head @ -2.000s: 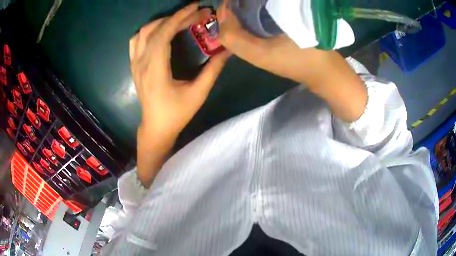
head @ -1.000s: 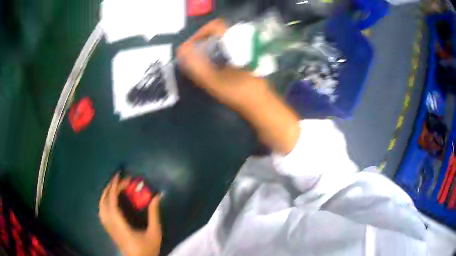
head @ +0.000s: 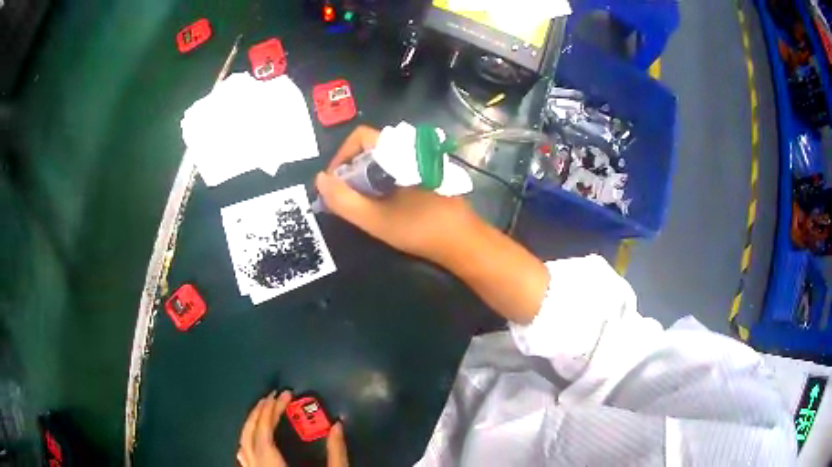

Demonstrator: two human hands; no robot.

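My right hand (head: pixel 388 205) holds the grey syringe (head: pixel 362 175) like a pen, with white wrap and a green cap (head: pixel 429 157) at its rear. The syringe tip is beside the right edge of the speckled white sheet (head: pixel 278 244); whether it touches is unclear. My left hand (head: pixel 290 438), cut off by the lower edge, has thumb and fingers around a red housing (head: pixel 308 418) on the dark green mat. Another red housing (head: pixel 186 307) lies left of the sheet.
Plain white paper (head: pixel 248 129) lies beyond the speckled sheet. More red housings, one of them here (head: pixel 334 102), lie around it. A dark controller box (head: pixel 488 38) stands at the back. A blue bin (head: pixel 652 146) of scraps is at the right. A hose runs from the green cap.
The hands were together at one housing, then moved apart. The left hand lowered the housing to the mat; the right hand brought the syringe to the speckled sheet. The view has shifted.
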